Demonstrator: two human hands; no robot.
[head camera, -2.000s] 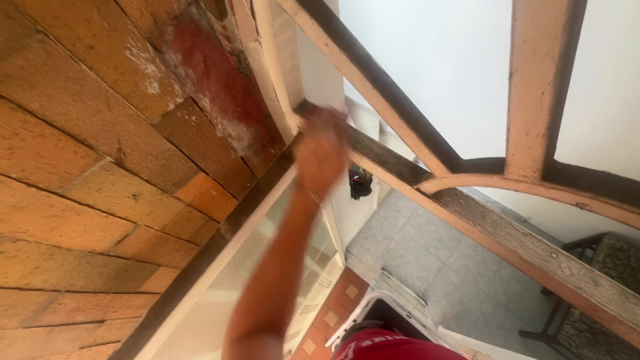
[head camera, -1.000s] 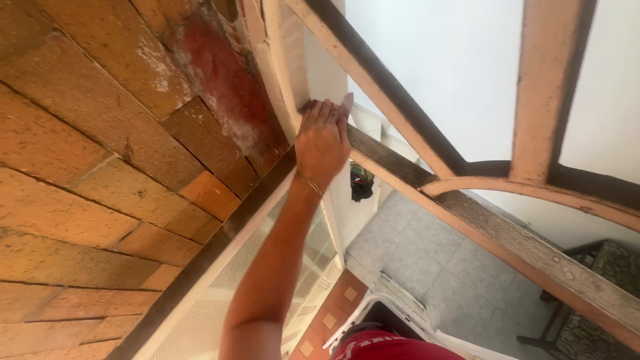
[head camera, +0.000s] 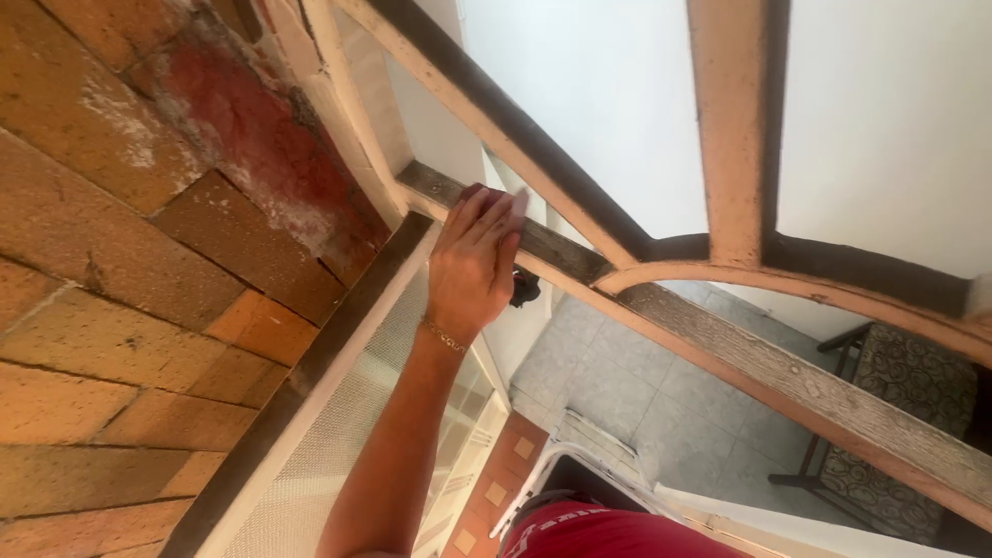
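Observation:
My left hand (head camera: 474, 271) lies over the horizontal bar (head camera: 570, 252) of a wooden window frame, near its left corner. Its fingers press a dark red-brown piece (head camera: 482, 198), perhaps folded sandpaper, on the worn upper face of the bar; the fingertips are slightly blurred. A bracelet circles the wrist. The bar's top is grey-brown and weathered, while its side has pale, chipped paint. A diagonal frame member (head camera: 496, 132) and a curved one (head camera: 775, 279) meet the bar right of my hand. My right hand is out of view.
An orange brick wall (head camera: 178, 310) with a red, whitish-stained patch borders the frame at left. Textured glass (head camera: 333, 434) is set below the bar. Beyond and below are a grey tiled floor (head camera: 643, 372), a patterned chair (head camera: 891, 434) and a white-edged dark object (head camera: 597, 473) near my red shirt.
My left hand has shifted right along the bar, away from the corner, where more of the bar's end now shows. Two seconds ago the hand was blurred by motion.

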